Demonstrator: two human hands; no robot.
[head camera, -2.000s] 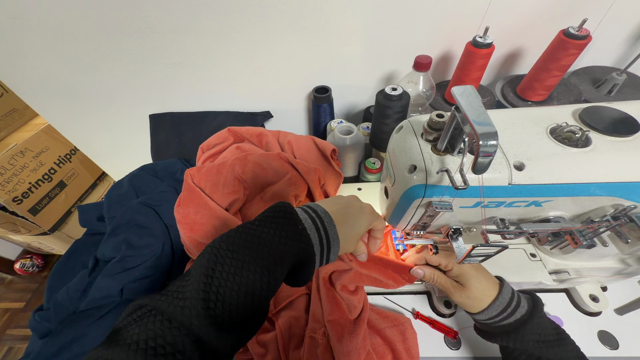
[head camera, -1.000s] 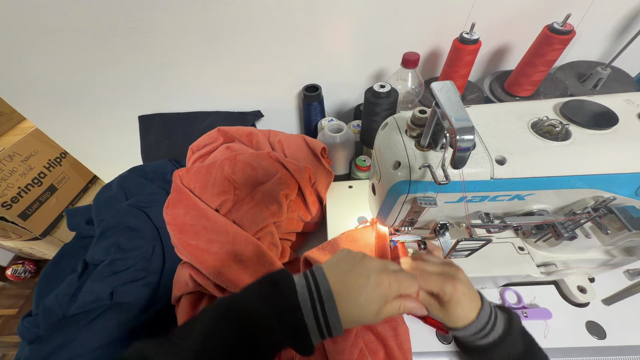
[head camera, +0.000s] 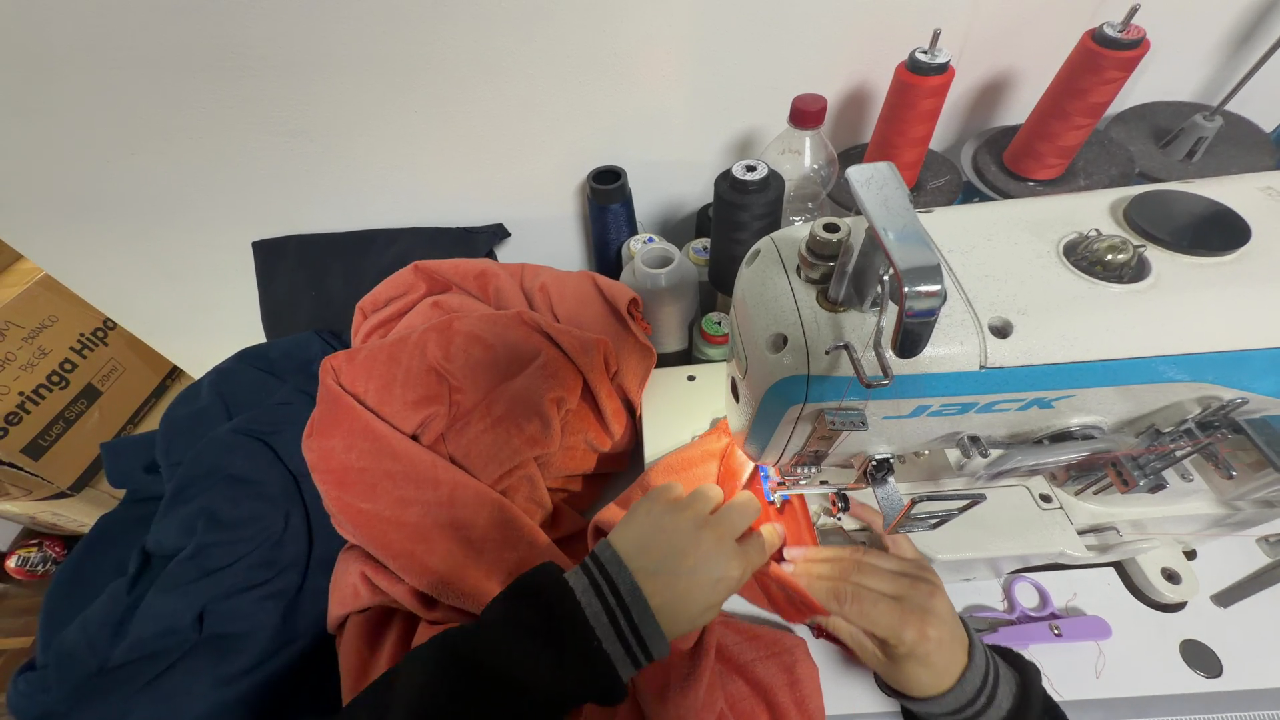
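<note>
Orange plush fabric (head camera: 480, 400) lies in a large heap left of a white and blue Jack sewing machine (head camera: 1000, 330), and one edge of it runs under the lit presser foot (head camera: 775, 485). My left hand (head camera: 695, 550) pinches that fabric just in front of the foot, fingers bent. Close beside it, my right hand (head camera: 875, 600) holds the fabric's edge between thumb and fingers, its fingertips near the needle area. The needle itself cannot be made out. A small red item under my right hand is mostly hidden.
Dark blue fabric (head camera: 200, 530) is heaped at the left, by a cardboard box (head camera: 80, 390). Behind the machine's head stand a black thread cone (head camera: 748, 225), a plastic bottle (head camera: 800, 165) and red thread cones (head camera: 910, 120). Purple thread snips (head camera: 1055, 630) lie at the right.
Both hands have shifted about the fabric's edge and now sit closer to the presser foot than one second ago. The purple snips, hidden two seconds ago, are in sight.
</note>
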